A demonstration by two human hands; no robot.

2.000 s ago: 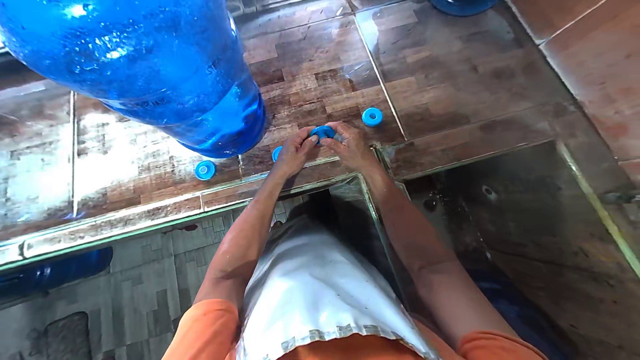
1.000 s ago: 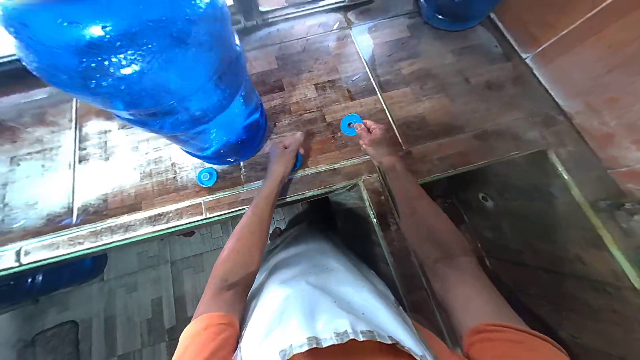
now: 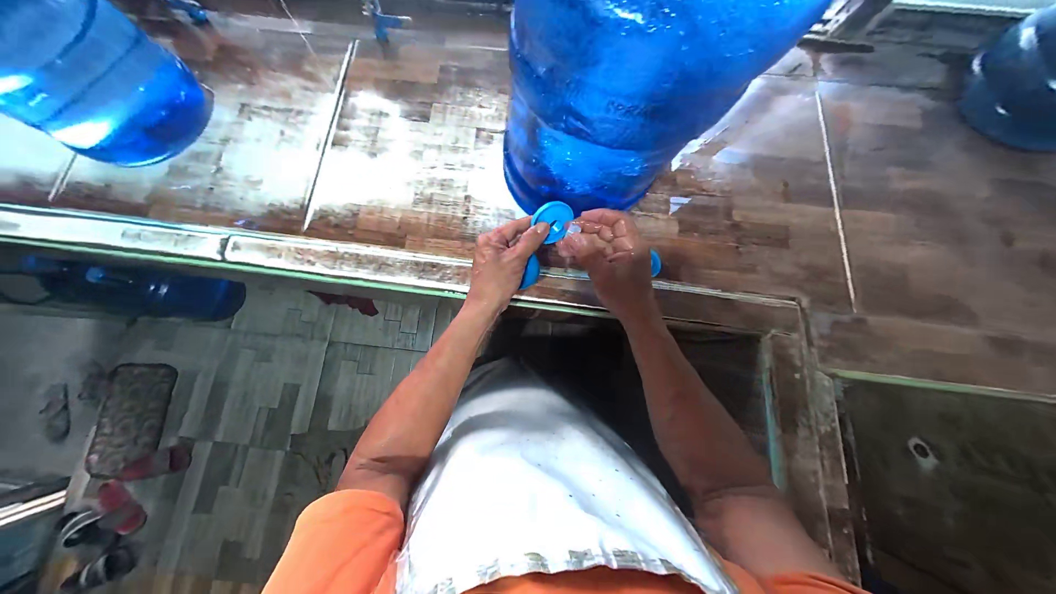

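My left hand [image 3: 505,257] grips a round blue plastic cap [image 3: 553,216] between thumb and fingers, just in front of the base of a large blue water jug [image 3: 610,107]. My right hand [image 3: 609,252], fingers curled, is beside the cap's right edge, with a small whitish piece [image 3: 572,233] at its fingertips. Another blue cap [image 3: 530,272] lies below my left hand near the counter's edge, partly hidden. Behind my right hand, a further blue cap [image 3: 656,263] shows only its edge.
The wet tiled counter [image 3: 742,206] has a raised front edge [image 3: 346,257]. Other blue jugs stand at left [image 3: 107,91] and far right [image 3: 1013,87]. A blue jug [image 3: 140,289] lies below the counter. A tiled basin [image 3: 949,470] is at lower right; footwear [image 3: 122,505] lies on the floor at lower left.
The view has shifted left. My hands, apart one second ago, are now close together at a cap in front of the large jug. The right hand has moved left toward the other hand.
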